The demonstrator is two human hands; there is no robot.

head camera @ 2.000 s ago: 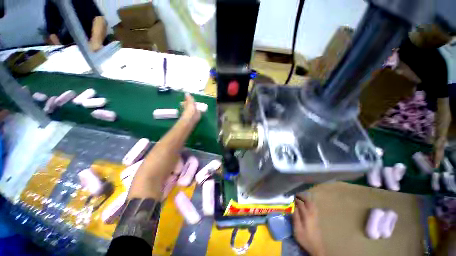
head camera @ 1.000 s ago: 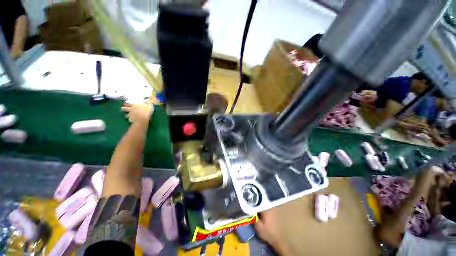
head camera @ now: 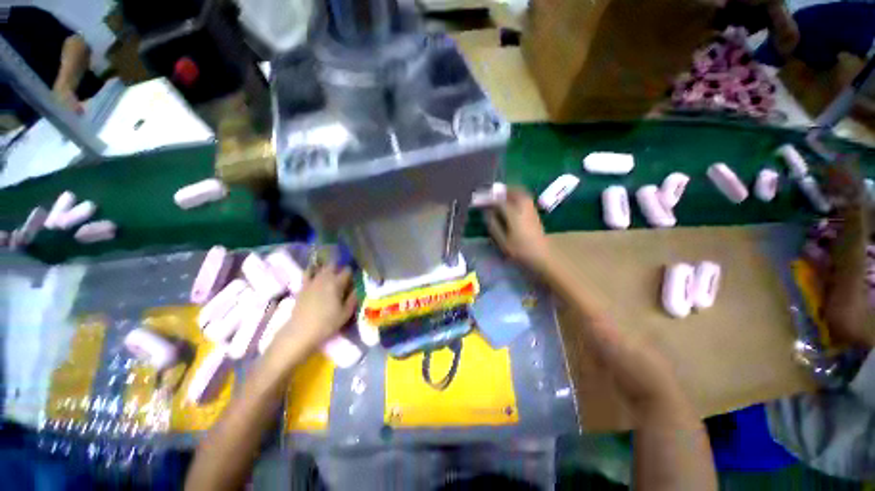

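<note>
Several pink housings [head camera: 226,312] lie in a loose pile left of the press. The grey metal press [head camera: 389,144] stands in the centre, with a yellow and red warning label [head camera: 419,300] above the dark fixture [head camera: 425,331]. My left hand [head camera: 326,299] is between the pile and the fixture, blurred; its fingertips and any hold are unclear. My right hand [head camera: 516,228] reaches to the belt's near edge, right of the press. A pink housing [head camera: 488,196] is at its fingertips; whether it is gripped is unclear.
The green belt [head camera: 566,144] runs behind, carrying several housings. Brown cardboard [head camera: 624,384] lies right, with two housings side by side [head camera: 691,288]. A grey-blue pad [head camera: 503,316] is beside the fixture. A large carton [head camera: 614,58] stands across the belt. Another person's arm [head camera: 844,259] is at far right.
My left hand has moved back from the belt to beside the fixture. My right hand has moved from beside the press base up to the belt. The camera view has shifted.
</note>
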